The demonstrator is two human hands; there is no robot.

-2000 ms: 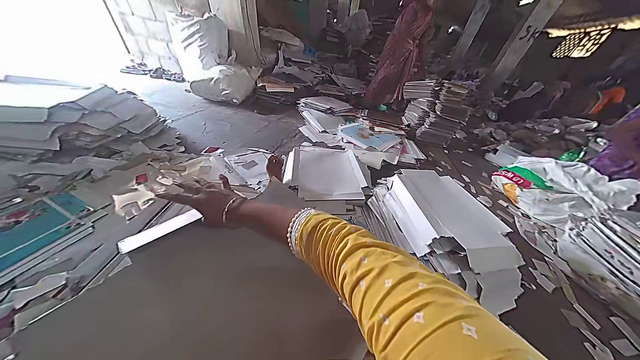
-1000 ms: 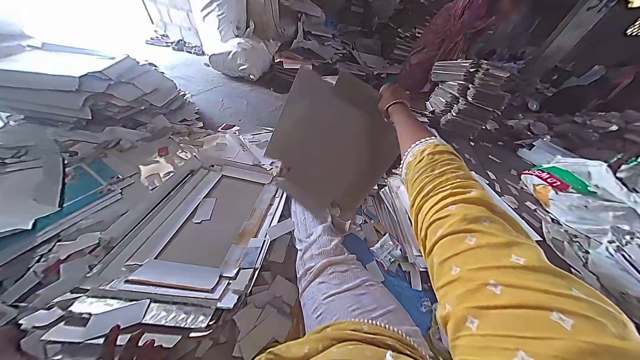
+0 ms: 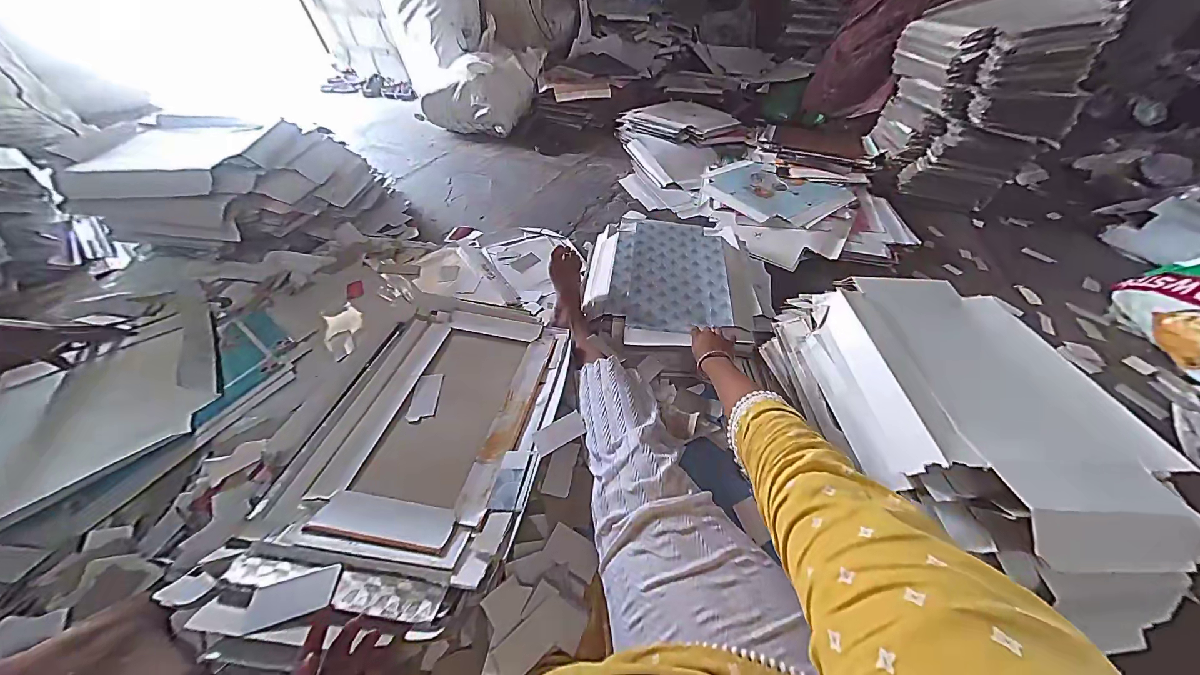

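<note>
My right hand (image 3: 714, 345), with a bangle and a yellow sleeve, is on the near edge of a blue patterned sheet (image 3: 675, 277) that lies on a stack of board sheets beside my foot. The hand seems to pinch the sheet's edge. At the bottom left, my left hand (image 3: 342, 647) is blurred and partly cut off, its fingers spread at the near edge of a pile of cardboard pieces (image 3: 380, 520). A flat brown board (image 3: 431, 412) tops this pile, ringed by pale strips, with a small scrap on it.
My outstretched leg (image 3: 647, 506) lies between the piles. Tall stacks of white board (image 3: 1059, 412) stand at the right, with more stacks (image 3: 994, 84) behind. Another stack (image 3: 169, 164) is at the back left, and a white sack (image 3: 483, 94) stands behind. Paper scraps litter the floor.
A large brown sheet was in my right hand a second ago, raised above my leg. That hand is now lower, at the stack, where a blue patterned sheet shows on top.
</note>
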